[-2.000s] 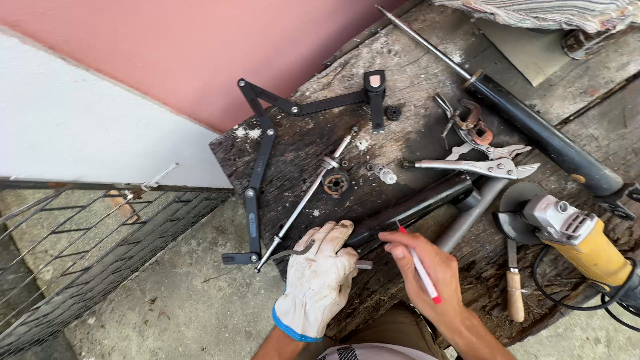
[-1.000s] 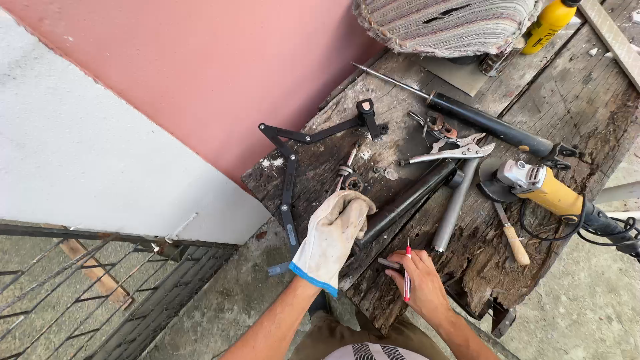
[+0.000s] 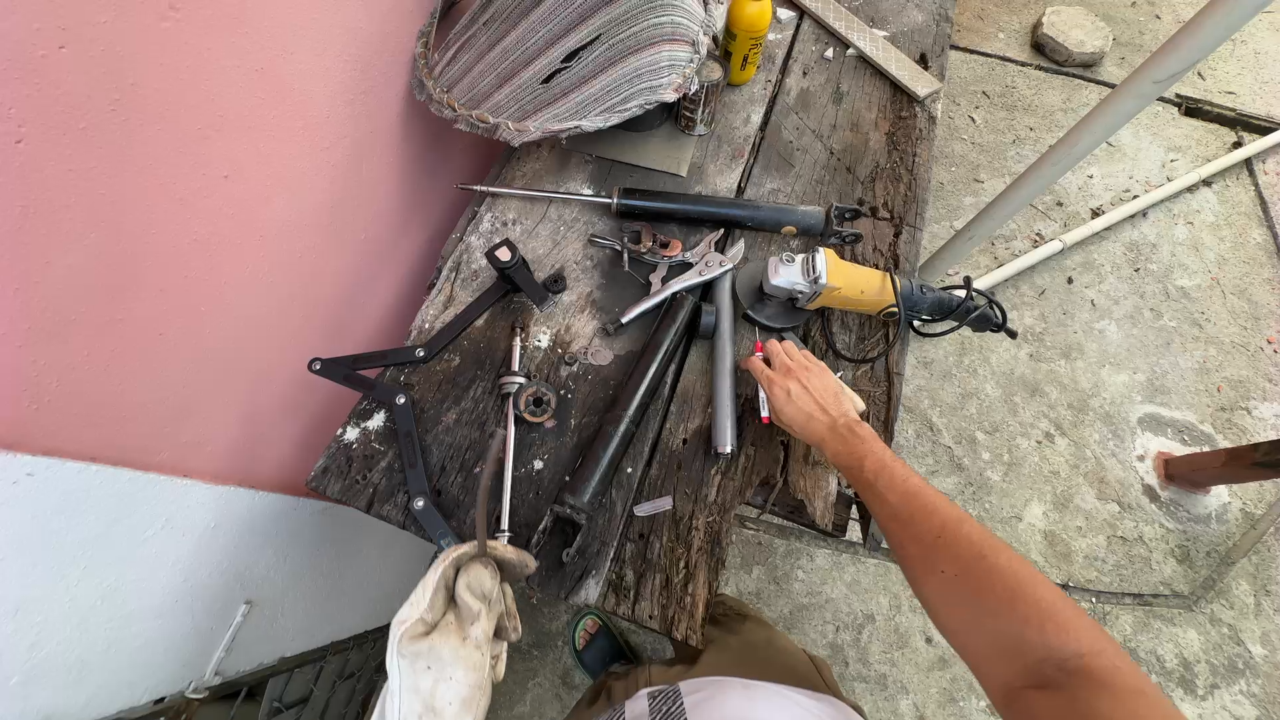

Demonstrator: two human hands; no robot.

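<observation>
My left hand (image 3: 455, 615), in a white work glove, holds a thin dark curved strip (image 3: 488, 485) upright near the wooden table's lower left edge. My bare right hand (image 3: 808, 398) has its thumb and fingertips on a red and white marker (image 3: 764, 400), beside a grey metal tube (image 3: 723, 370). A wooden handle (image 3: 852, 394) shows partly behind this hand. Between the hands lies a black shock absorber body (image 3: 630, 410). A thin metal rod with a collar (image 3: 511, 430) and a round ring-shaped part (image 3: 536, 401) are just above the glove.
A yellow angle grinder (image 3: 855, 283) with its cord lies above my right hand. Locking pliers (image 3: 680, 285), a second shock absorber (image 3: 715, 208) and a black folding lock (image 3: 410, 430) are on the table. Farther back stand a rolled striped textile (image 3: 570, 65) and a yellow bottle (image 3: 745, 40).
My right hand has moved up and right with the marker, toward the grinder. My gloved hand has moved away from the black tube to the table's lower left. The view has shifted.
</observation>
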